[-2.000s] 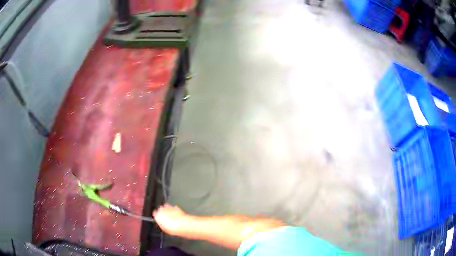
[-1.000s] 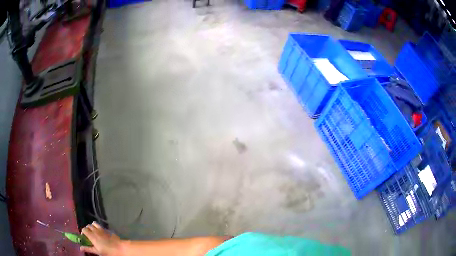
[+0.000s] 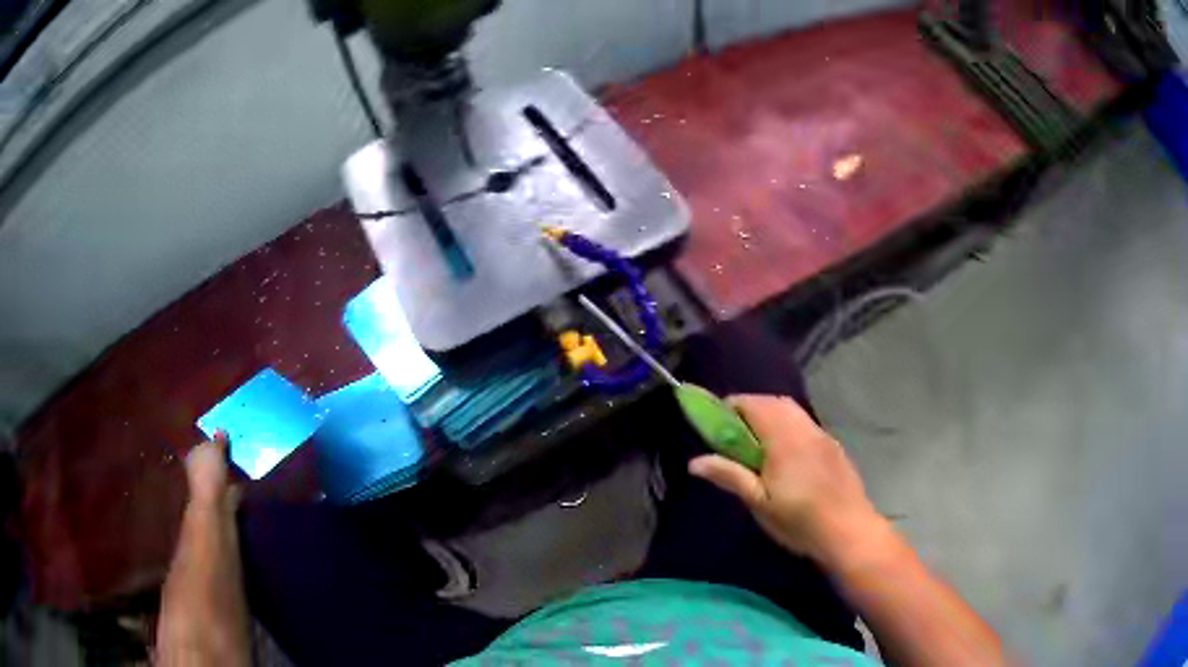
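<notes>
My right hand (image 3: 795, 476) is closed around the green air blow gun (image 3: 717, 424). The gun's thin nozzle points up and left towards the front of the drill press table (image 3: 521, 254). My left hand (image 3: 211, 472) is at the lower left, with its fingers at the lower left edge of a shiny blue plate (image 3: 267, 420) and gripping it. Stacks of blue plates (image 3: 371, 443) lie between that plate and the machine base. More plates (image 3: 495, 397) sit under the table's front edge.
The blurred drill press head (image 3: 424, 65) overhangs the table. A dark blue coolant hose (image 3: 638, 293) with a yellow-orange nozzle and valve (image 3: 581, 349) curves at the table front. The dark-red bench (image 3: 795, 143) extends both sides. A pale air hose (image 3: 866, 313) hangs at right.
The view has swung left from the floor and blue crates to the drill press. The blow gun, which lay on the bench, is now held up in my right hand. My left hand and the plates have come into view.
</notes>
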